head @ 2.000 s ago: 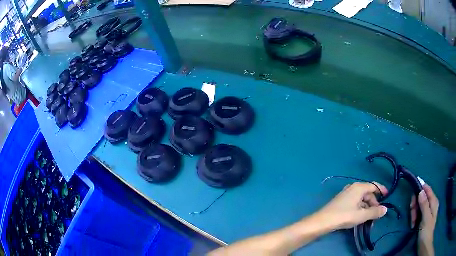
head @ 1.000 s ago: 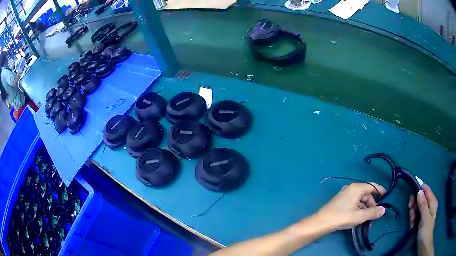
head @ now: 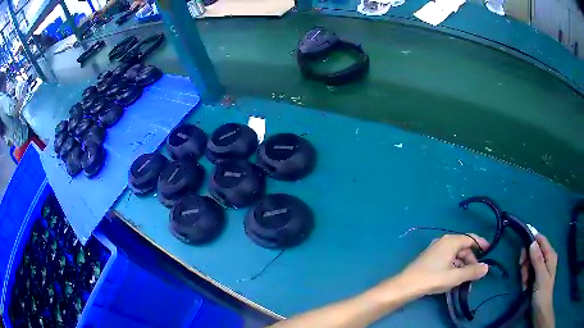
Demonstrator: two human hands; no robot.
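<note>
A black headband (head: 520, 232) lies at the lower right, its lower part cut off by the frame edge. My left hand (head: 451, 262) pinches the end of a thin black yoke (head: 490, 208) at the headband's end. A thin dark wire (head: 430, 229) trails left from the fingers. A second yoke end (head: 498, 266) shows just right of my left fingertips. My right hand (head: 540, 272) grips the outer side of the headband, with a small white piece above its fingertips. Several black ear cups (head: 280, 220) sit dome up on the teal bench, left of my hands.
More ear cups stand in rows on a blue sheet (head: 150, 122) at the left. A blue crate (head: 105, 291) of dark parts is below it. A partly assembled headphone (head: 334, 78) lies on the green belt (head: 442, 83). Another black part (head: 575, 256) is at the right edge.
The partly assembled headphone on the belt has moved left. The whole view has shifted slightly. My hands keep the same hold on the headband and yoke.
</note>
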